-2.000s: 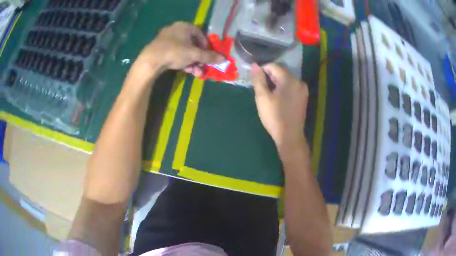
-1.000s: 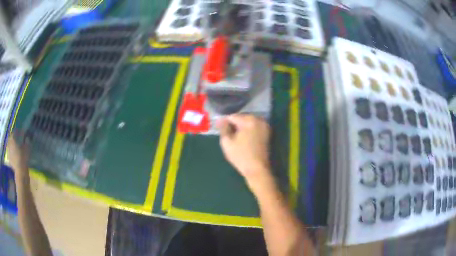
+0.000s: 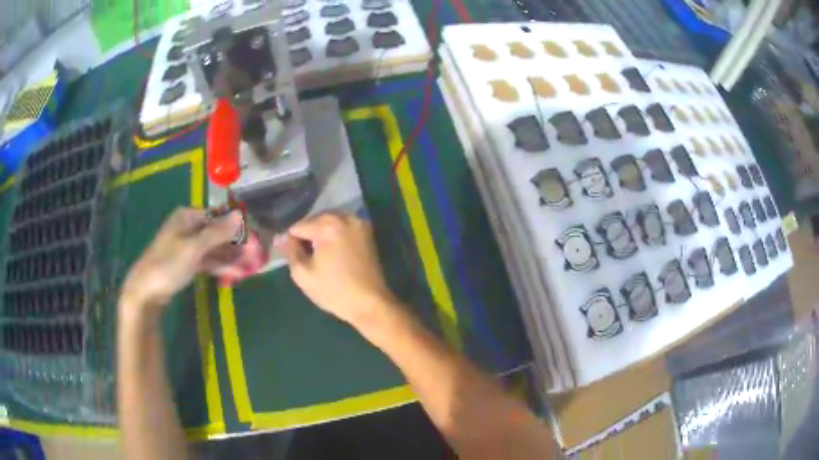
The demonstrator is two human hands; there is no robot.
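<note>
The clamp fixture (image 3: 278,162) stands on its grey plate, with its red handle (image 3: 224,144) hanging down at the left. The round dark block (image 3: 286,205) is low on its front. My left hand (image 3: 180,254) is at the fixture's front left corner and pinches a small dark module (image 3: 238,225), partly hidden by the fingers. The red tag (image 3: 244,262) is just below those fingers. My right hand (image 3: 339,263) is in front of the fixture with thumb and forefinger together near the dark block. Blur hides whether it holds something.
A stack of white foam trays (image 3: 503,180) with dark modules and tan cutouts is at right. Another foam tray (image 3: 404,56) is behind the fixture. A clear blister tray (image 3: 54,386) of black parts is at left. A red cable (image 3: 415,144) runs between fixture and stack.
My left hand has come from the blister tray's outer edge to the fixture and now pinches a small module. My right hand stays in front of the fixture. The view has turned to the right.
</note>
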